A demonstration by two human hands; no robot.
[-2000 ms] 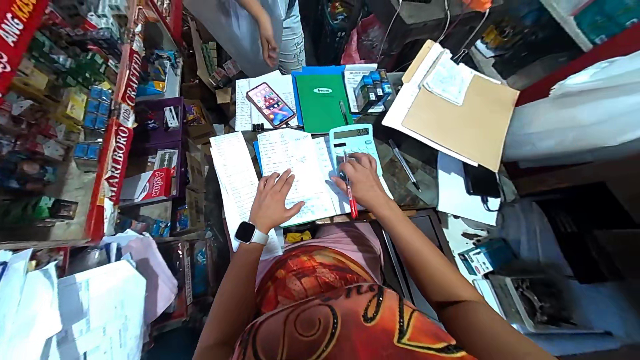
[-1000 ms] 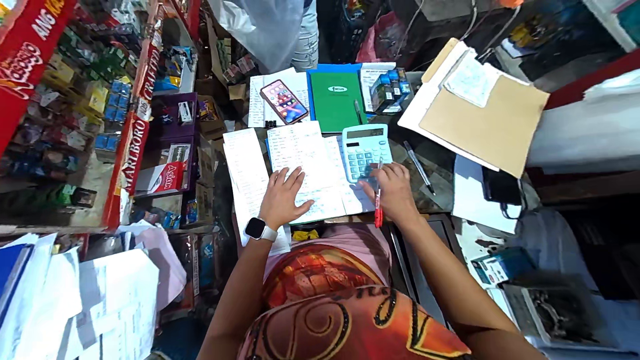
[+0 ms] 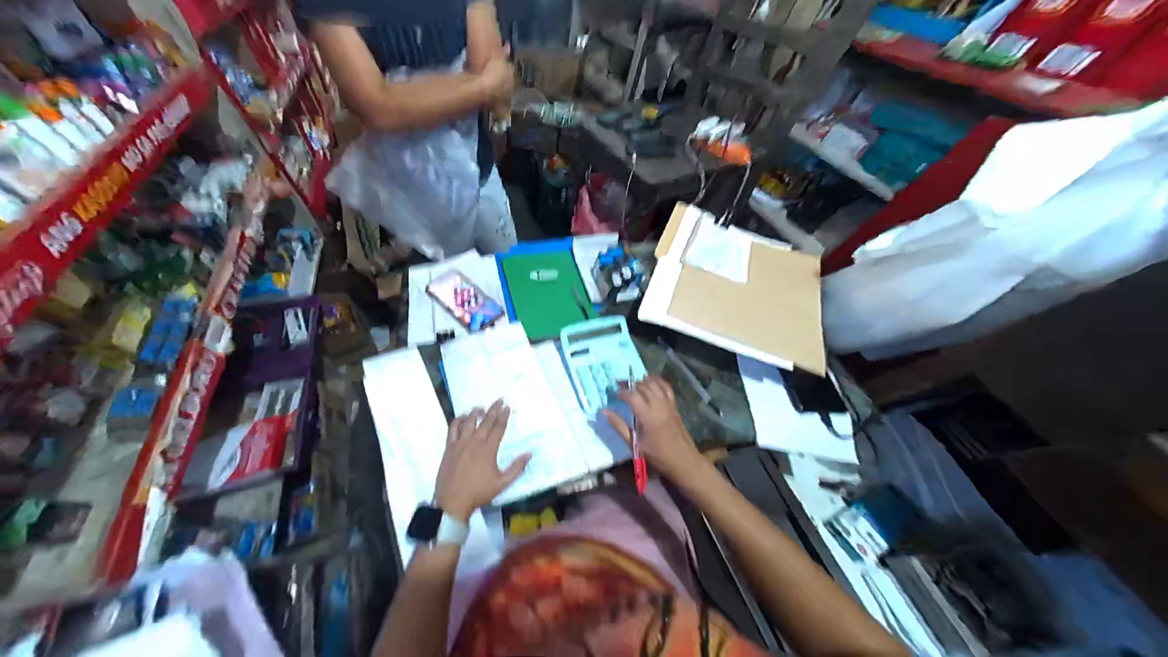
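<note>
Spread flat with fingers apart, my left hand (image 3: 476,461) rests on the handwritten sheets (image 3: 497,374), a smartwatch (image 3: 425,523) on its wrist. My right hand (image 3: 659,427) holds a red pen (image 3: 639,461) at the lower edge of a light-blue calculator (image 3: 598,356); whether a fingertip touches the keys is blurred. Another long sheet (image 3: 406,438) lies left of the writing. Beyond the papers are a smartphone (image 3: 465,299) and a green notebook (image 3: 547,292) on a blue folder.
A brown folder (image 3: 748,306) with papers lies right of the calculator, near a dark device (image 3: 815,392) with a cable. A clear pen (image 3: 689,370) is between them. Goods shelves (image 3: 173,429) line the left. Across the table stands a person (image 3: 420,100) beside a translucent plastic bag (image 3: 411,187).
The view has tilted up, showing more of the person across the table. My right hand, with the red pen, has shifted from the calculator's keys to its lower edge. My left hand stays on the sheets.
</note>
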